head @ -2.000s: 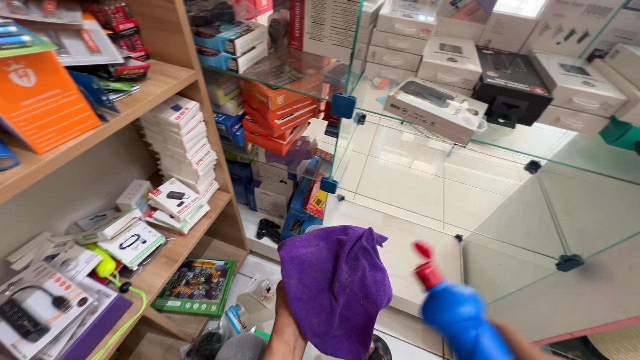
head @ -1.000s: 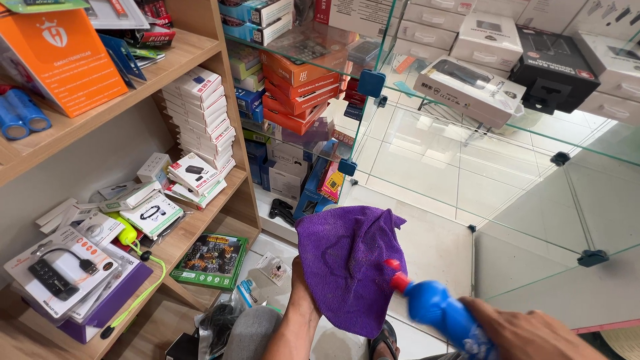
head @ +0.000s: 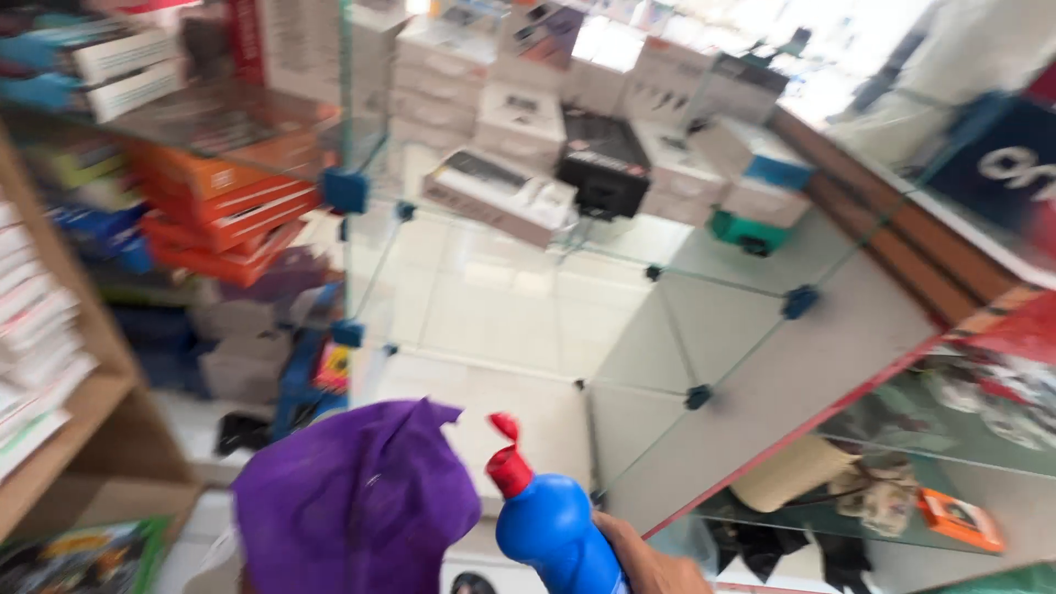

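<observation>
A purple cloth (head: 355, 503) is draped over my left hand (head: 247, 577), which is almost wholly hidden beneath it at the lower left of centre. Just right of the cloth, my right hand (head: 648, 557) grips a blue plastic squeeze bottle (head: 561, 528). The bottle stands roughly upright, tilted a little left, and its red flip cap (head: 509, 472) is flipped up. Cloth and bottle are close, with a small gap between them. Both are in front of a glass display case (head: 495, 289).
Boxed goods, among them a white box (head: 499, 194) and a black box (head: 605, 165), stand on a glass shelf ahead. Orange boxes (head: 239, 223) are stacked at left beside a wooden shelf unit (head: 107, 396). Blue glass clamps (head: 345, 190) join the panes. More glass shelves hold goods at right.
The bottle has gone from pointing at the cloth, its tip over it, to nearly upright beside it. The view has swung right.
</observation>
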